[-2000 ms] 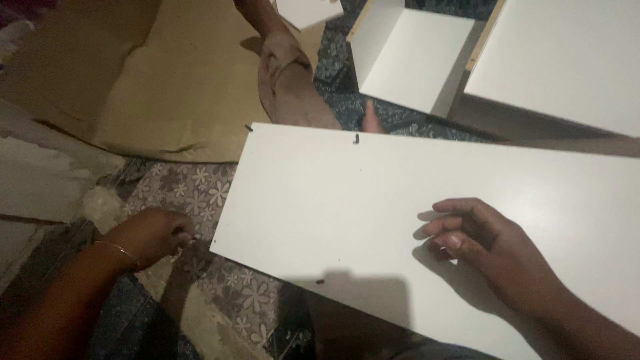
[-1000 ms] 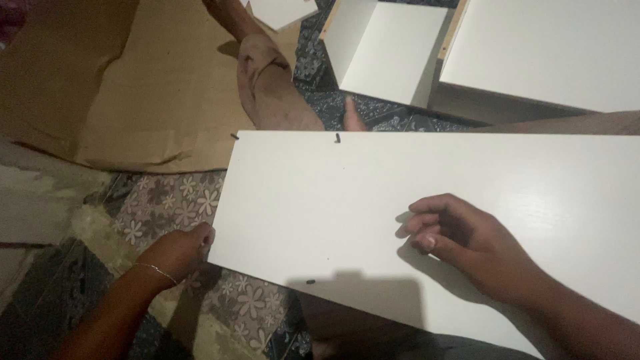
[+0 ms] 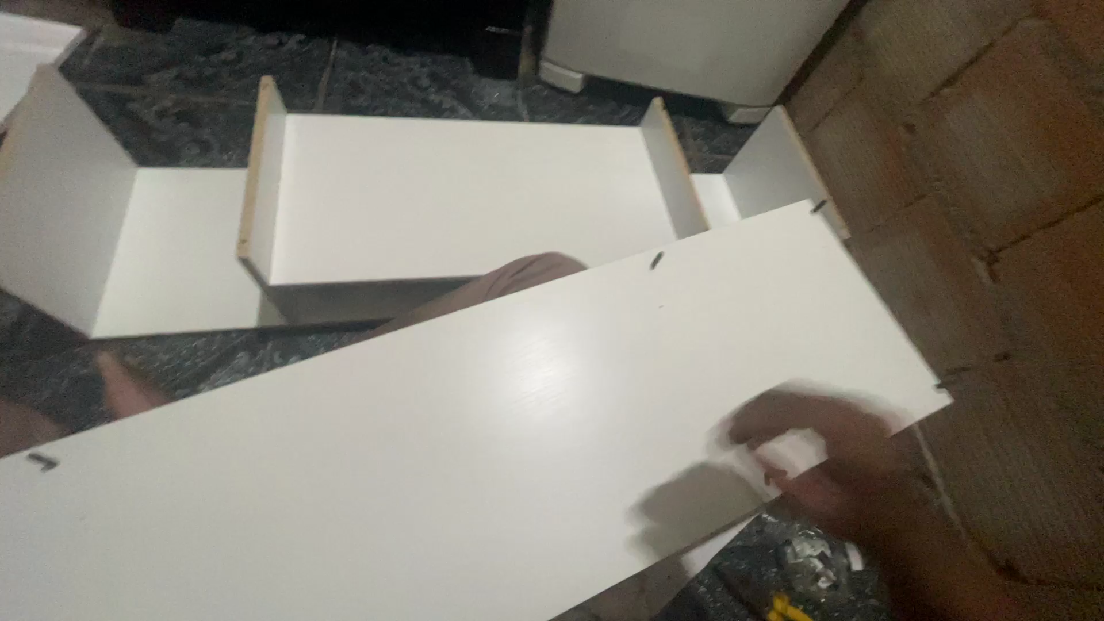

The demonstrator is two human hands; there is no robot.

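Note:
A long white board [image 3: 414, 431] lies across my lap, slanting up to the right. Small dark fittings stand in it: one [image 3: 657, 260] near its far edge, one [image 3: 819, 206] at the far right corner, one [image 3: 41, 461] at the left. Over the board's near right part hovers my right hand [image 3: 811, 448], blurred, fingers curled and apart, its shadow on the surface. Whether it holds anything small is too blurred to tell. My left hand is out of the frame.
Beyond the board, a white cabinet frame [image 3: 474, 198] with upright dividers lies on the dark patterned floor. A brick wall [image 3: 975, 285] rises on the right, close to the board's end. A white appliance [image 3: 681, 52] stands behind. Something yellow [image 3: 787, 607] lies at the lower right.
The view has swung far to the right, showing the board's other end and the brick wall. My right hand has moved toward that end. My left hand, earlier at the board's left end, has left view.

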